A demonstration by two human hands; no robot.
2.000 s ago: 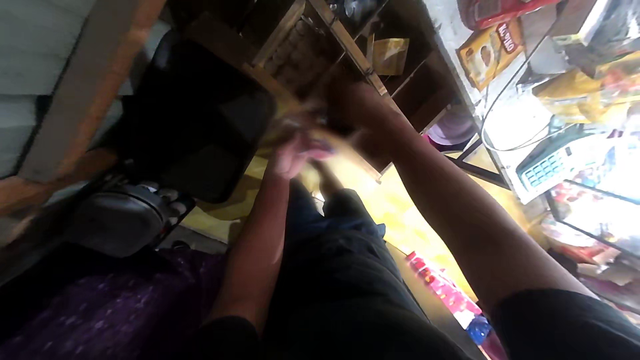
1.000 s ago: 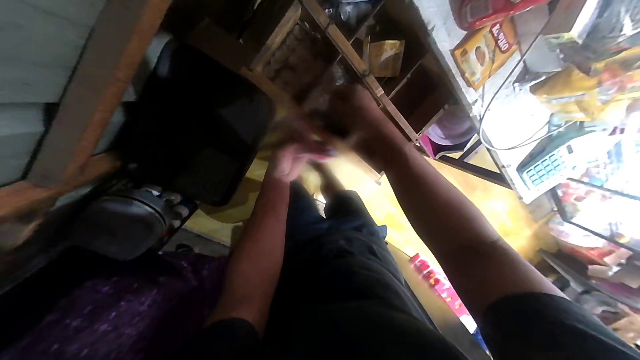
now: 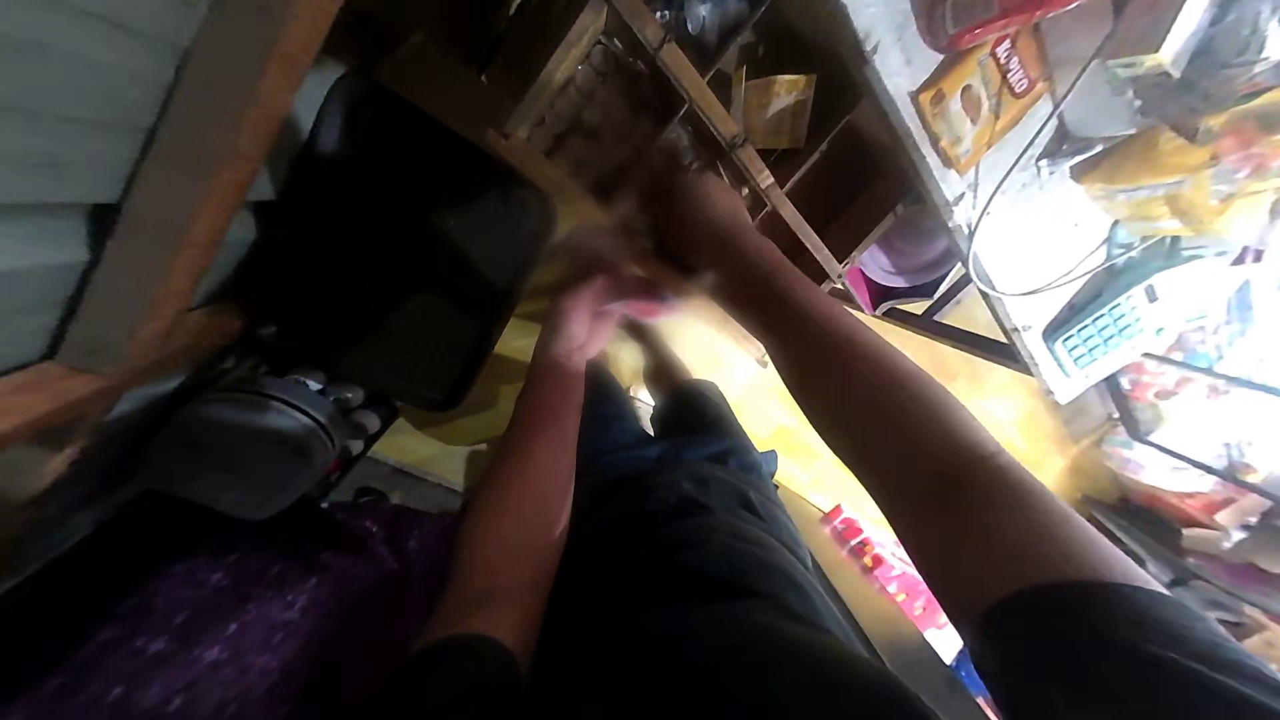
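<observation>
My left hand (image 3: 590, 315) is in the middle of the view, blurred, with a small pinkish thing (image 3: 645, 302) at its fingers; I cannot tell what it is. Up and to the right of it, my right hand (image 3: 690, 200) reaches into shadow in front of a wooden rack (image 3: 735, 140). Its fingers are dark and blurred, so what they touch is hidden. A large black panel or tray (image 3: 430, 240) stands left of both hands.
A counter at the right bears a yellow-brown Kopiko packet (image 3: 980, 98), a keypad device (image 3: 1110, 330) and a cable. Purple cloth (image 3: 260, 610) and a rounded grey case (image 3: 245, 450) are at lower left. Red and pink packets (image 3: 890, 575) lie at lower right. A wooden post (image 3: 190, 190) stands at left.
</observation>
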